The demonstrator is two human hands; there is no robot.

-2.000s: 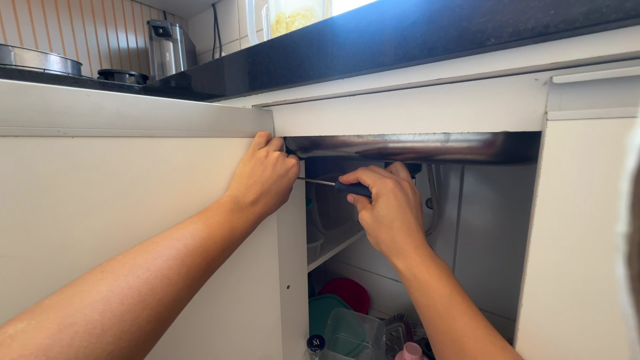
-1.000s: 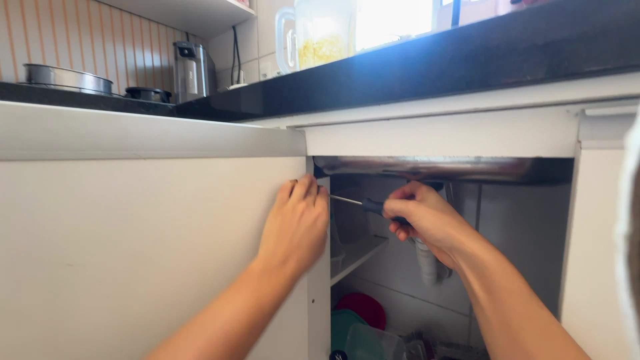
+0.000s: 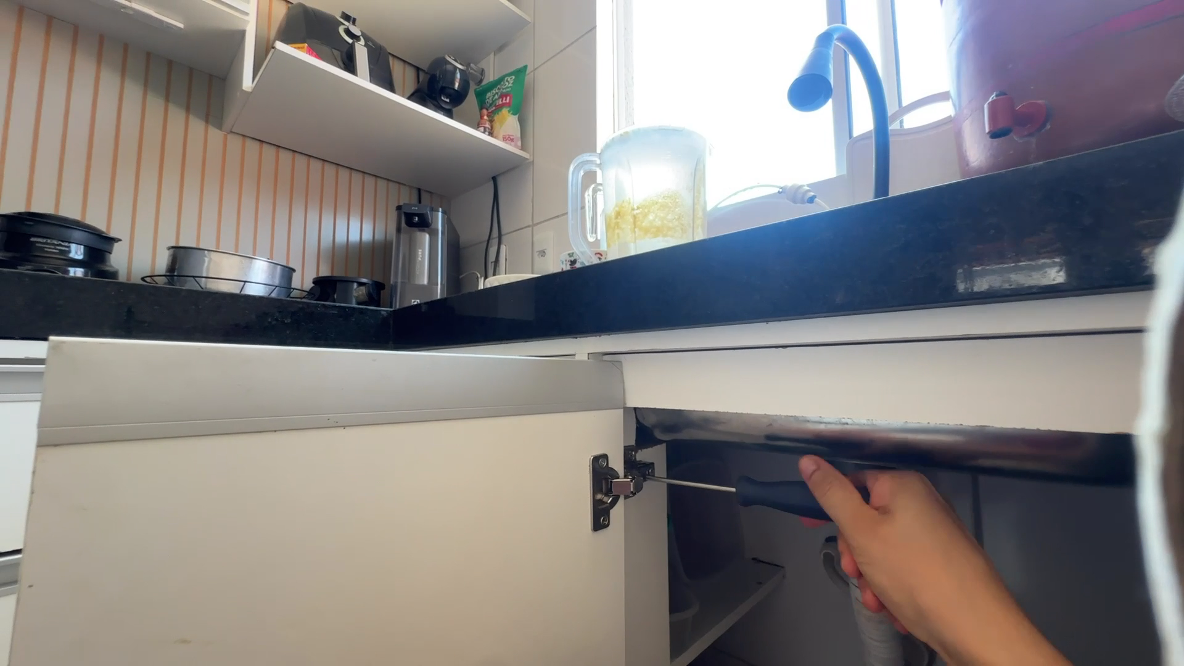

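Observation:
My right hand (image 3: 911,546) is closed around the dark handle of a screwdriver (image 3: 786,496). The thin metal shaft points left, and its tip meets the metal cabinet hinge (image 3: 622,485) at the mounting side, inside the cabinet opening. The hinge joins the open white cabinet door (image 3: 324,536) to the cabinet's side panel (image 3: 647,573). My left hand is out of the frame. Just above the screwdriver runs the underside of the metal sink basin (image 3: 879,444).
Over the cabinet juts the black stone countertop (image 3: 786,259), with a blender jar (image 3: 655,194) and a dark faucet (image 3: 874,102). A grey drain hose (image 3: 874,620) hangs behind my right hand. Inside is a white shelf (image 3: 731,610).
My left hand, earlier at the door's top corner over the hinge, has left the view, and the hinge now shows. My right hand still holds the screwdriver. The view has tilted up.

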